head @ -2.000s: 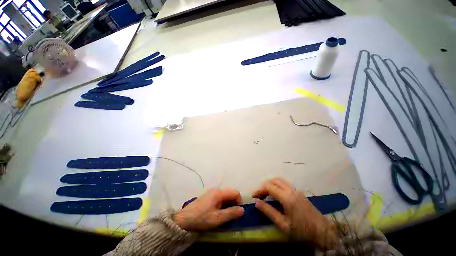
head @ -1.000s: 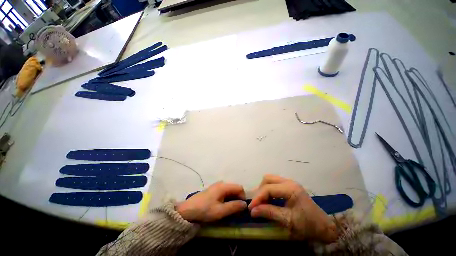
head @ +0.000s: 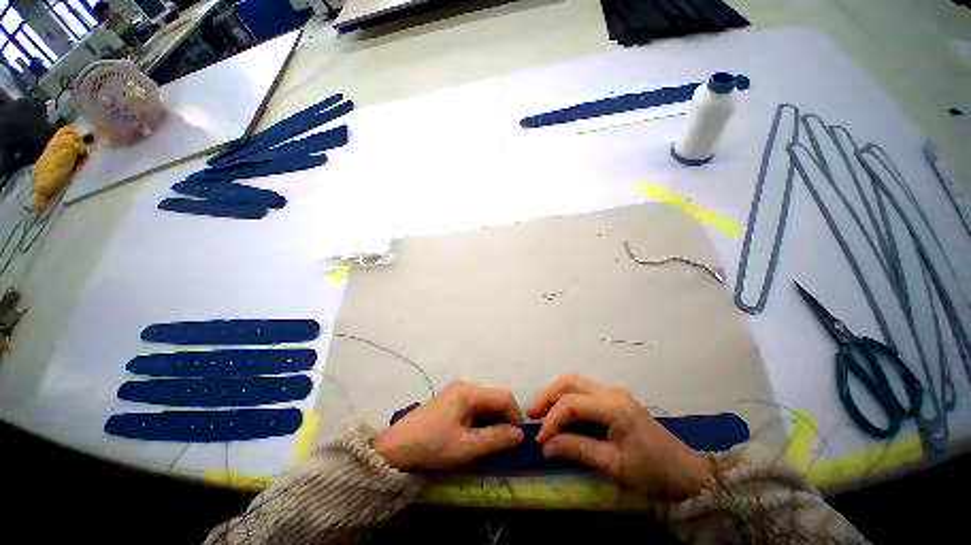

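A navy fabric strap (head: 703,431) lies across the near edge of the beige sheet (head: 479,303), its right end showing past my right hand. My left hand (head: 453,428) grips the strap from the left with thumb and fingertips. My right hand (head: 612,434) pinches at the strap just beside it; the fingertips of both hands almost meet. Whether a needle is between the fingertips cannot be told. Tiny shiny specks (head: 552,295) and a thin needle-like line (head: 626,342) lie on the sheet. A silvery bead strand (head: 673,260) lies at its right.
Scissors (head: 871,373) and grey strap outlines (head: 764,213) lie at right. A white thread cone (head: 705,122) stands upper right by a navy strap (head: 607,105). Dotted navy straps (head: 204,425) lie in a row at left, fanned straps (head: 272,154) behind. A small fan (head: 117,98) stands far left.
My hands stay at the strap; my right fingertips have shifted slightly and my left hand has moved closer to them. The whole view has shifted a little.
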